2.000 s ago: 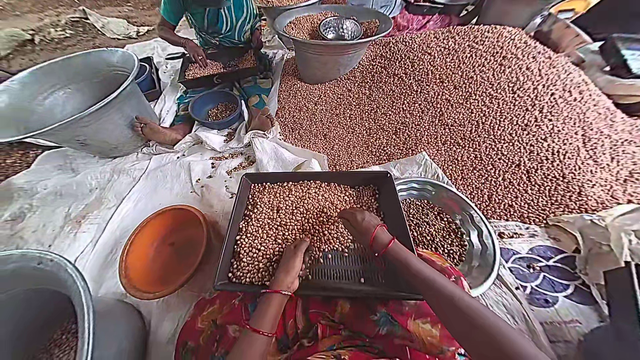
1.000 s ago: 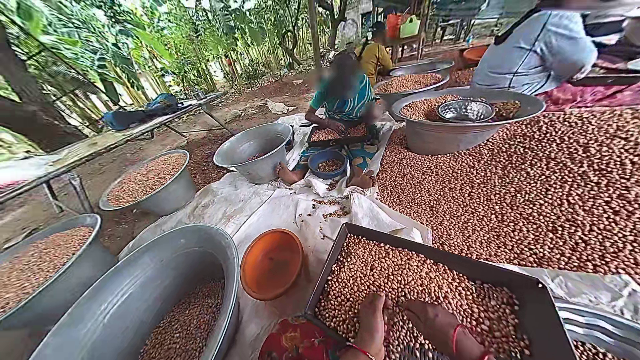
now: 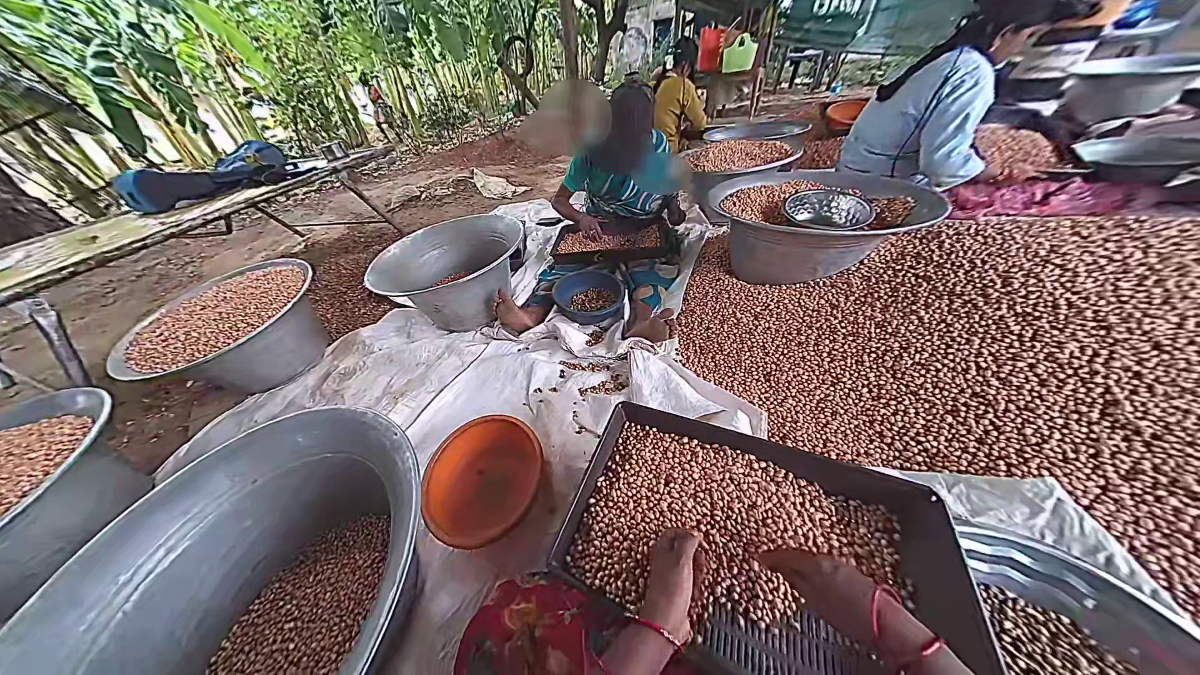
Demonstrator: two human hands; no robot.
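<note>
A dark rectangular tray (image 3: 630,469) with a slotted bottom lies across my lap, full of small round brown nuts or seeds (image 3: 712,506). Inside it, my left hand (image 3: 671,581) rests against the heap, its fingertips partly among the nuts. My right hand (image 3: 830,581) reaches into the same heap from the right, fingers pointing left and partly hidden. Between the hands the bare slots show near the tray's lower edge. Whether either hand grips any nuts, I cannot tell. Both wrists wear red bangles.
An orange plastic bowl (image 3: 482,480) and a large metal tub (image 3: 281,441) stand left of the tray; a metal basin (image 3: 1078,586) stands right. A huge nut pile (image 3: 937,347) spreads behind. Ahead, a person sits with another tray (image 3: 609,255) and a blue bowl (image 3: 589,296). More people and tubs are beyond.
The view has tilted up and turned left. My hands stay in the tray, shifting over the nuts; they were farther apart on the heap two seconds ago.
</note>
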